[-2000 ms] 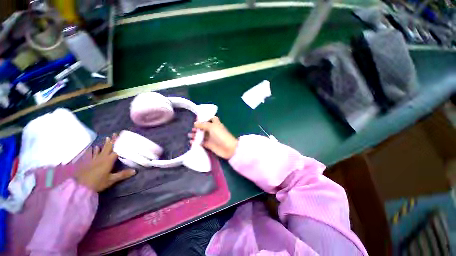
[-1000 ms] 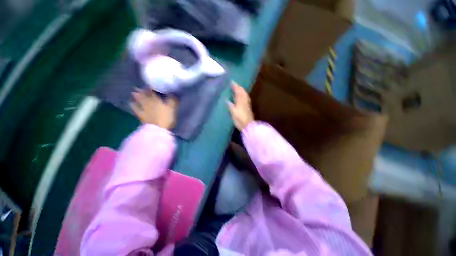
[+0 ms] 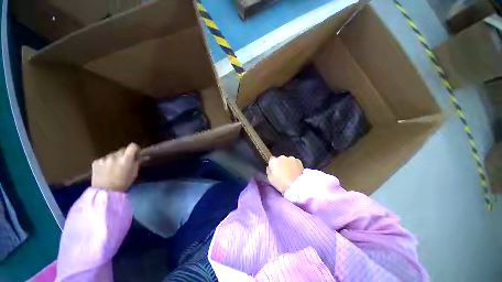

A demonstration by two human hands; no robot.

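Note:
Two open brown cardboard boxes stand side by side in front of me. My left hand (image 3: 115, 168) is closed over the near edge of the left box (image 3: 148, 60). My right hand (image 3: 284, 172) grips the edge of the right box (image 3: 410, 99), where the two boxes meet. The left box holds a few dark bags (image 3: 184, 114) at its bottom right; its left part is in deep shadow. The right box holds several filled dark bags (image 3: 308, 113) lying together.
The green bench (image 3: 38, 206) runs along the left side, with part of a grey bag (image 3: 8, 228) and a corner of the pink mat (image 3: 45, 274) on it. Yellow-black tape (image 3: 223, 41) marks the floor. More cartons (image 3: 468, 52) stand at the upper right.
The view has swung right and down from the bench to the boxes. The headphones are out of view. Both hands have left the bench and taken hold of box edges.

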